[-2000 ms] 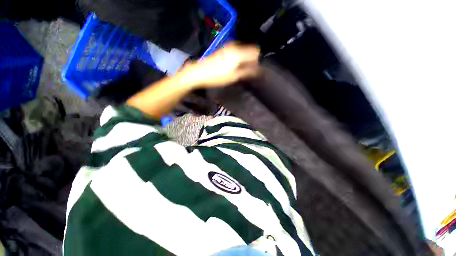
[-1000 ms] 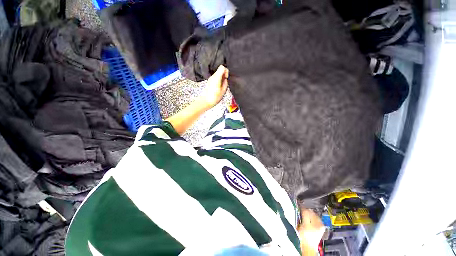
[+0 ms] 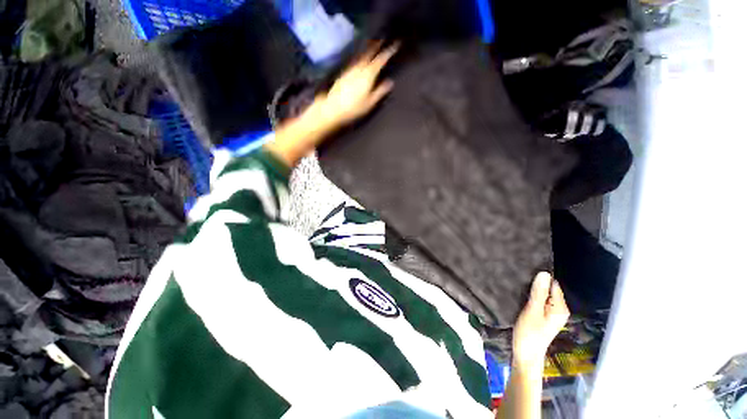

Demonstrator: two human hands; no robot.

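Observation:
A large dark charcoal garment panel lies spread over my lap, with faint mottling. My left hand is at its upper left part, palm down with fingers spread, slightly blurred; it grips nothing that I can see. My right hand pinches the panel's lower right edge between thumb and fingers.
A blue crate stands at the upper left with folded dark cloth over it. A large crumpled dark heap fills the left. The white table runs down the right. A yellow basket is beyond my right hand.
My left hand has moved up from the panel's left edge and its fingers have spread. My right hand has risen with the panel's corner. The panel has shifted left and its outline is narrower.

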